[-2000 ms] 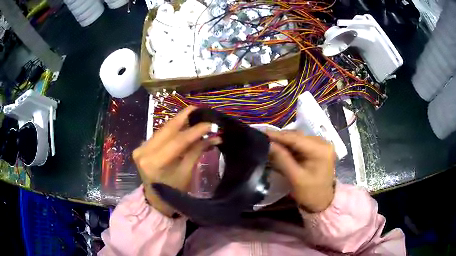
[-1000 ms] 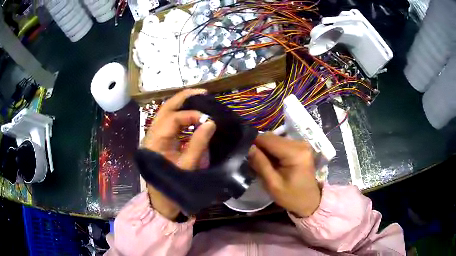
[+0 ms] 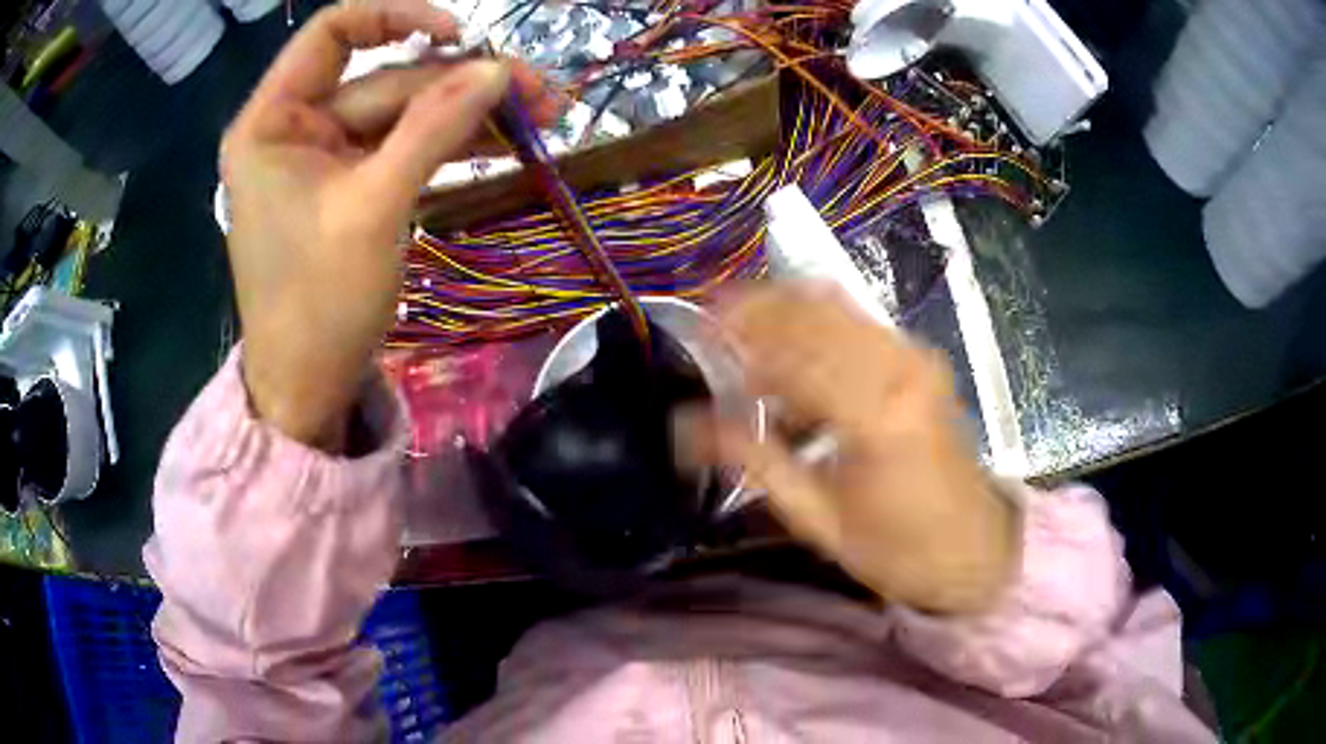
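Note:
My left hand (image 3: 342,189), raised at the upper left, pinches a wire harness (image 3: 570,218) that runs taut down to the black inner shell. The glossy black inner shell (image 3: 589,451) lies low in the middle, tilted, in front of the white cup shell (image 3: 575,356), whose rim shows around its top. My right hand (image 3: 873,451) is blurred at the right side of the black shell, fingers on or close to it; its grip is unclear. A white bracket arm (image 3: 822,255) is partly hidden behind my right hand.
Behind are the brown parts carton (image 3: 742,131) and a wire bundle (image 3: 698,240). Another white bracket (image 3: 1025,66) lies upper right, stacked white shells (image 3: 1251,102) at far right. A finished unit (image 3: 66,407) stands left; the blue crate (image 3: 124,654) is below the bench edge.
My left hand has left the black shell and moved up and left, drawing out the wire harness. The black shell has come down over the white cup shell. My right hand has moved slightly right.

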